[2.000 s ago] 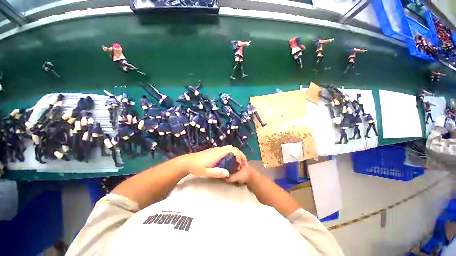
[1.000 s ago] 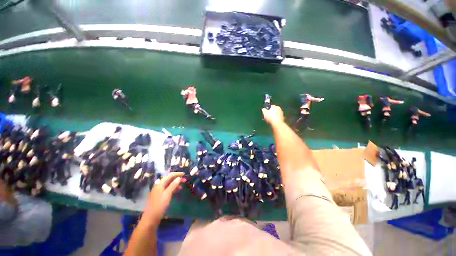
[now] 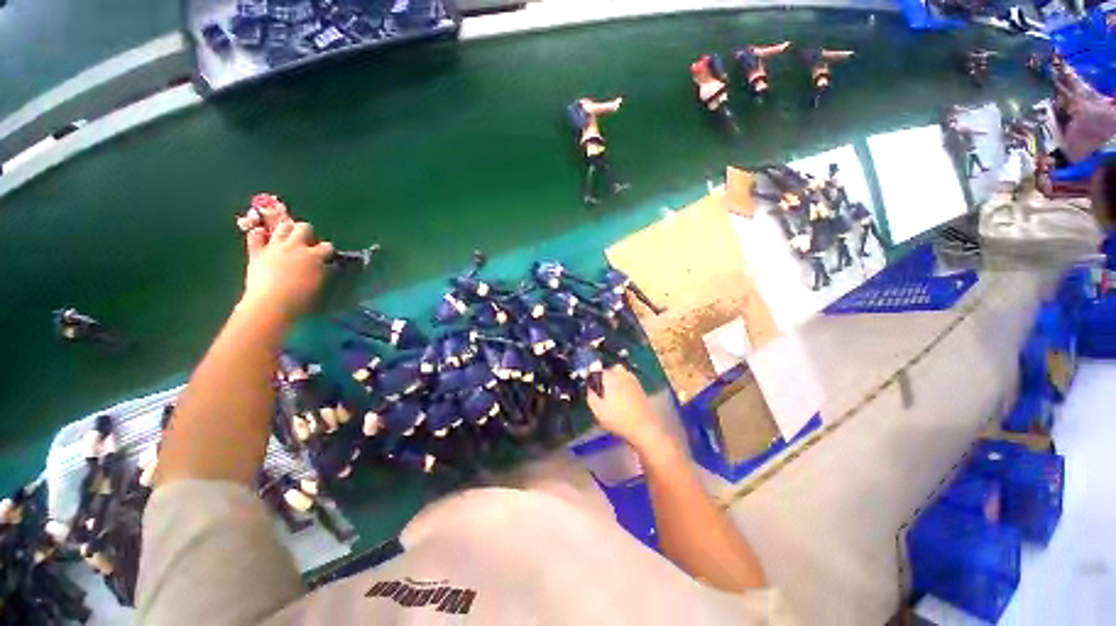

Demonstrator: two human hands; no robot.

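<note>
My left hand (image 3: 286, 263) reaches over the green belt and is closed on a joined figure (image 3: 266, 213); its red top shows above the fingers and dark legs stick out to the right. My right hand (image 3: 621, 401) is at the right edge of a heap of navy-black leg sections (image 3: 490, 349). Its fingertips pinch a dark leg section (image 3: 595, 363), whose lower part is hidden by the fingers and heap.
More figures (image 3: 594, 141) lie spaced along the belt (image 3: 428, 135). A black parts tray (image 3: 324, 61) is on the far rail. Stained cardboard (image 3: 679, 275) with a small white pad (image 3: 727, 344), white sheets (image 3: 908, 181) and blue crates (image 3: 961, 556) are to the right.
The view has turned and tilted. My right hand has come back from the belt to the heap. My left hand has gone from the heap to the belt and taken hold of a figure.
</note>
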